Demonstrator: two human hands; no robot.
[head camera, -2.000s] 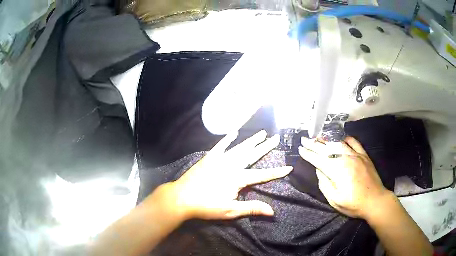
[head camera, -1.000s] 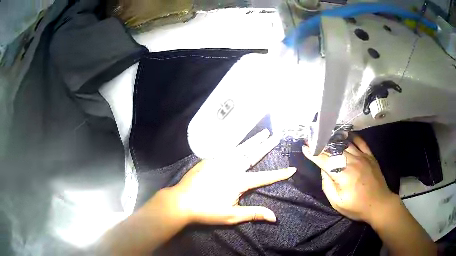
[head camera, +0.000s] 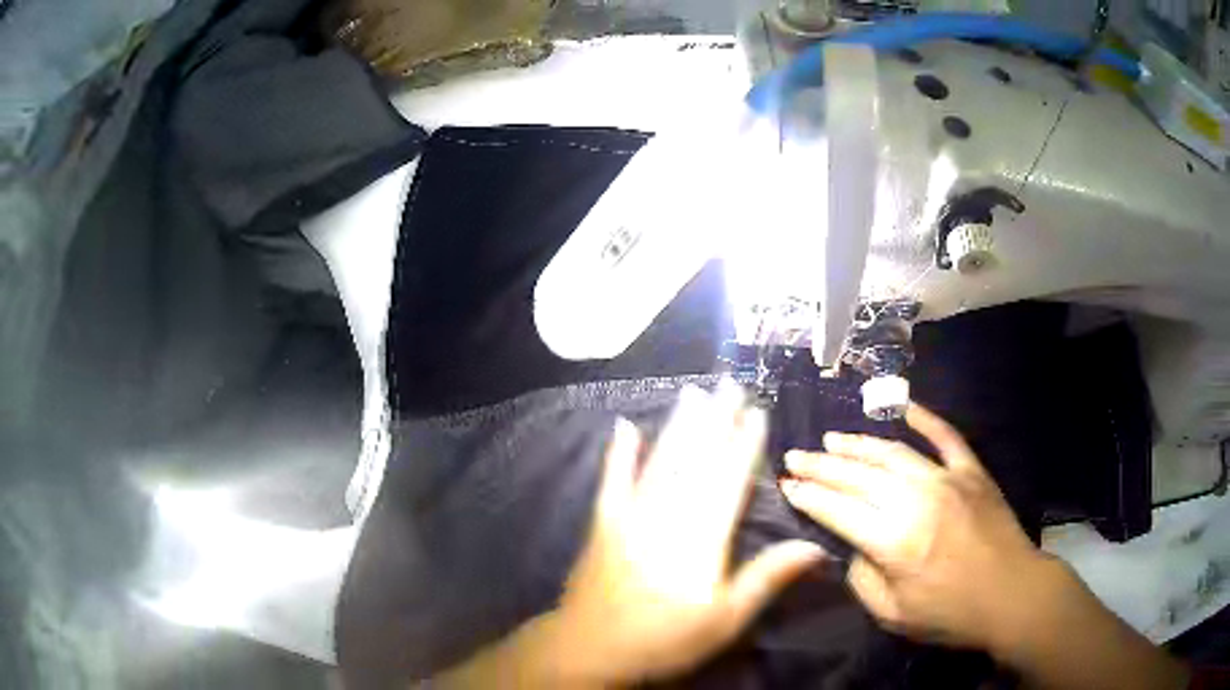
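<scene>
The dark garment panel (head camera: 499, 499) lies under the presser foot (head camera: 769, 364), with a pale seam line running across it toward the needle area. My left hand (head camera: 675, 526) lies flat on the cloth with fingers spread, left of and below the needle; its fingertips are blurred by glare. My right hand (head camera: 917, 526) rests on the cloth just right of the needle area, fingers extended and pressing on it. The needle itself is lost in the glare. The cloth continues under the machine arm on the right.
The cream sewing machine (head camera: 1052, 175) fills the upper right, with a tension dial (head camera: 970, 245) and a blue tube (head camera: 944, 30). A white lamp (head camera: 607, 283) hangs over the cloth. A grey-black cloth heap (head camera: 202, 351) lies left. Brown material (head camera: 445, 34) is behind.
My left hand has moved right and its fingers now point more upward. My right hand has shifted slightly lower. The cloth below the seam lies smoother and the seam reaches the foot.
</scene>
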